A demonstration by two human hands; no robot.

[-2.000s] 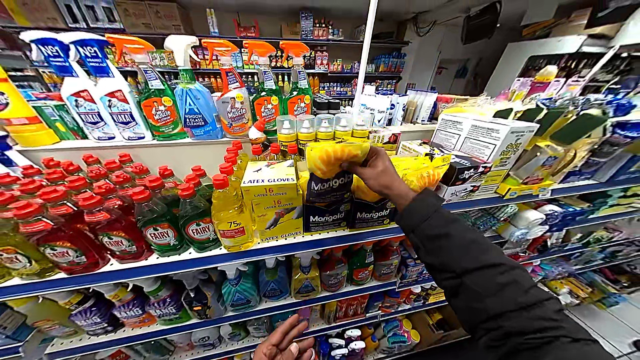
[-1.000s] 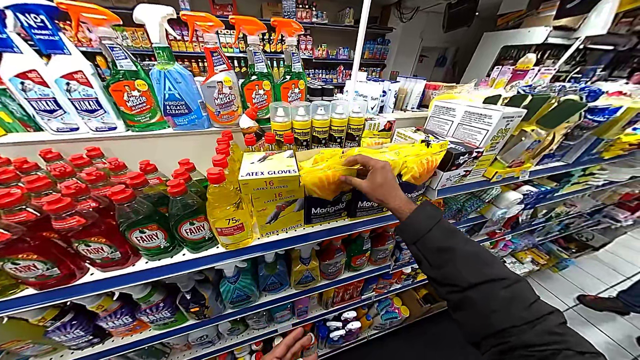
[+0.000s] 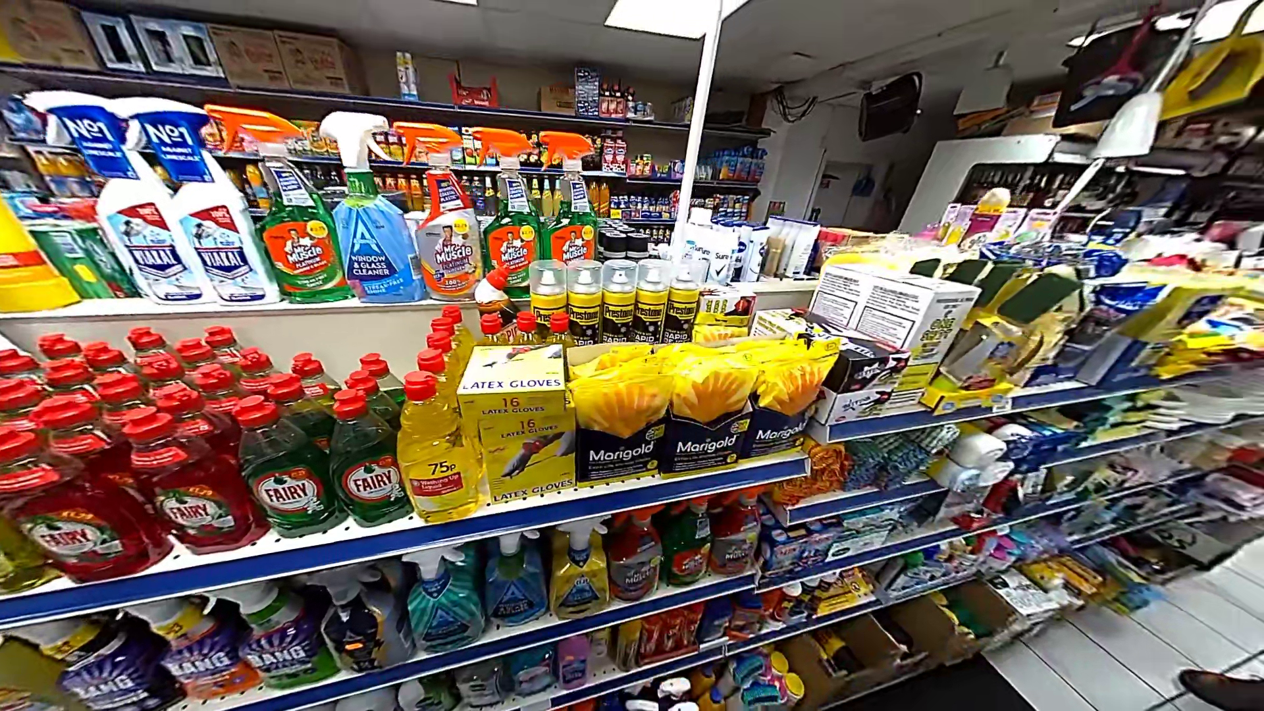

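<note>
Neither of my hands shows in the head view now. Three front packs of yellow Marigold rubber gloves (image 3: 709, 415) stand side by side on the upper shelf, with more yellow packs behind. Touching or close to their left side is a yellow and white box of latex gloves (image 3: 518, 425). A yellow washing-up liquid bottle (image 3: 437, 459) stands left of the box, then rows of green Fairy bottles (image 3: 293, 474) and red Fairy bottles (image 3: 193, 484). Prestone spray cans (image 3: 617, 306) stand behind the glove packs.
Trigger spray bottles (image 3: 378, 237) line the raised ledge at the back. A blue shelf edge (image 3: 395, 543) runs below the bottles, with more sprays (image 3: 444, 597) underneath. White boxes (image 3: 894, 326) stand to the right. A person's shoe (image 3: 1223, 688) is on the tiled floor at lower right.
My right hand held a Marigold pack above the shelf, then was at the packs among the others. Both my hands have since left the view. The glove packs now stand in a row.
</note>
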